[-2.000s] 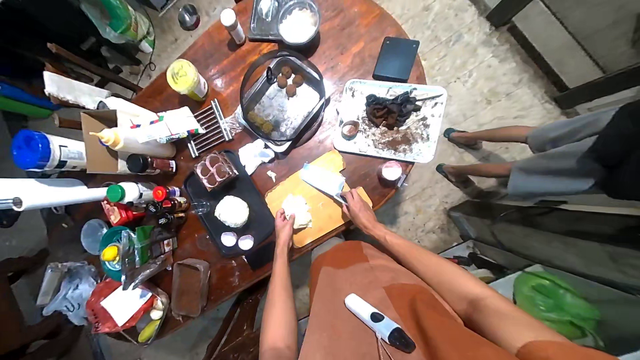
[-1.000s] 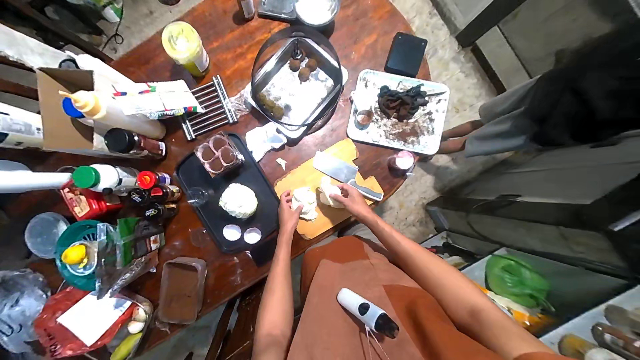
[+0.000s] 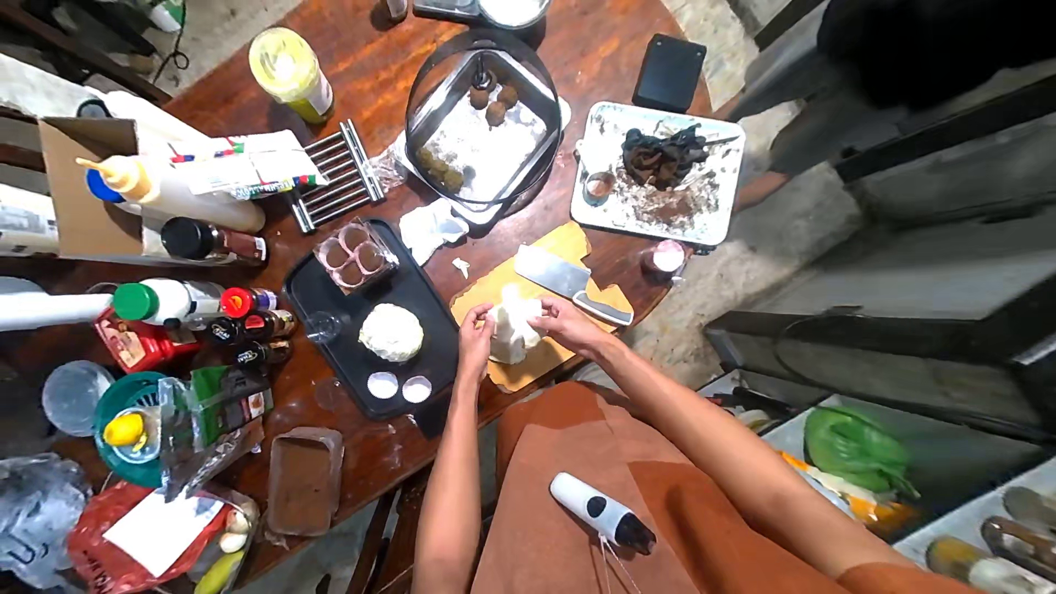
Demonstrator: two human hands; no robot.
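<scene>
My left hand (image 3: 476, 337) and my right hand (image 3: 569, 323) hold a crumbly white mass (image 3: 513, 330), perhaps cheese or dough, from either side over a light brown board (image 3: 528, 375). A cleaver (image 3: 551, 271) with a grey and white handle lies flat on the board, just beyond my right hand. Left of my left hand, a black tray (image 3: 429, 305) bears a round white lump (image 3: 391, 332), two small white discs and a clear pack of round brown pieces (image 3: 356, 256). My fingertips are partly lost in glare against the white pieces.
A white tray (image 3: 718, 223) with dark, crumbly stuff stands at the back right, near a black flat box (image 3: 670, 72). A metal tray (image 3: 528, 124) with brown balls is behind the board. Bottles, a metal rack (image 3: 340, 177) and a cardboard box (image 3: 91, 190) fill the left. A person stands beyond the table.
My right hand was at the cleaver two seconds ago; it has let go and moved left to the white mass. My hands are now closer together. The view has moved closer to the table.
</scene>
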